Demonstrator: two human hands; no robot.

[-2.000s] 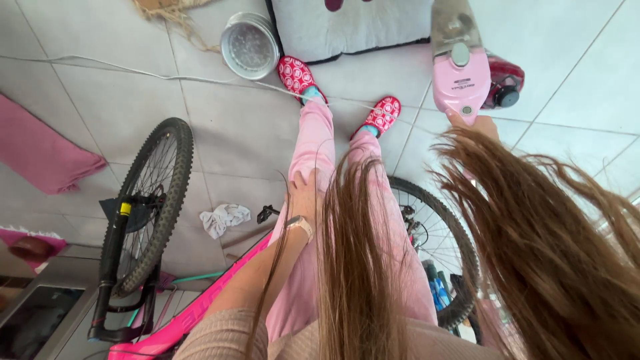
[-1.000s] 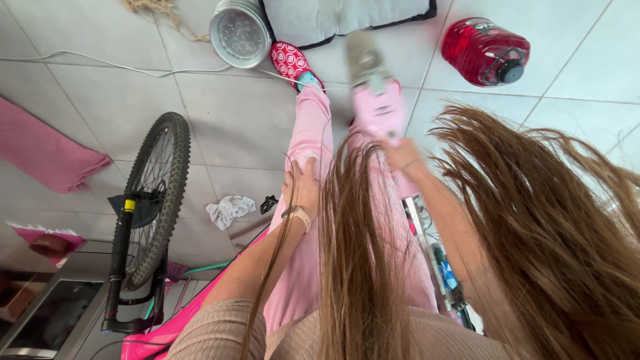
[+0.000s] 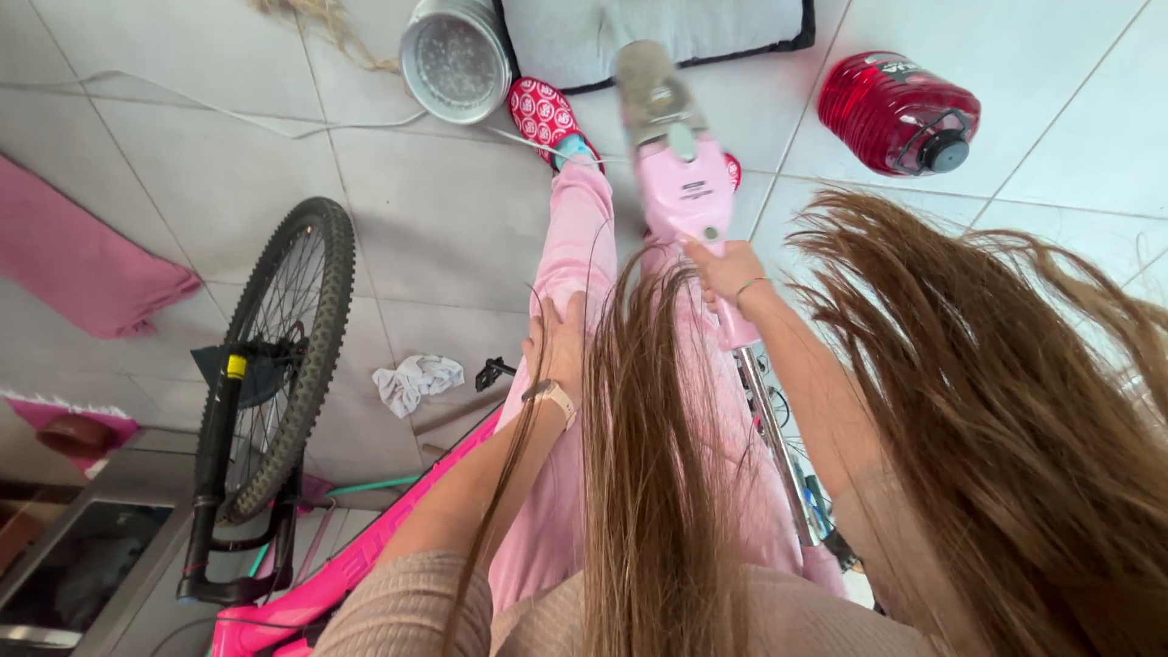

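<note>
My right hand (image 3: 725, 274) is closed around the grip of a pink stick vacuum cleaner (image 3: 689, 187), whose metal tube runs back beside my right leg. Its clear, dusty front end points toward a grey cushion with black edging (image 3: 730, 23) and overlaps its near edge. My left hand (image 3: 555, 342) rests with fingers spread on the left knee of my pink trousers (image 3: 579, 246), holding nothing. Long hair hangs between my arms and hides part of the lap. A red patterned slipper (image 3: 545, 114) is on my left foot; the vacuum mostly hides the other.
A metal bucket (image 3: 456, 64) stands by the cushion, with a pale cord (image 3: 210, 105) across the tiles. At right is a bottle of red liquid (image 3: 890, 114). A pink bicycle (image 3: 365, 557) with its front wheel (image 3: 297, 365), a white cloth (image 3: 415, 381) and pink fabric (image 3: 87, 251) lie left.
My right hand has brought the vacuum from the right, beside the red bottle, to the front of my right leg. The bottle, earlier partly hidden behind it, shows fully. My left hand stays on the knee.
</note>
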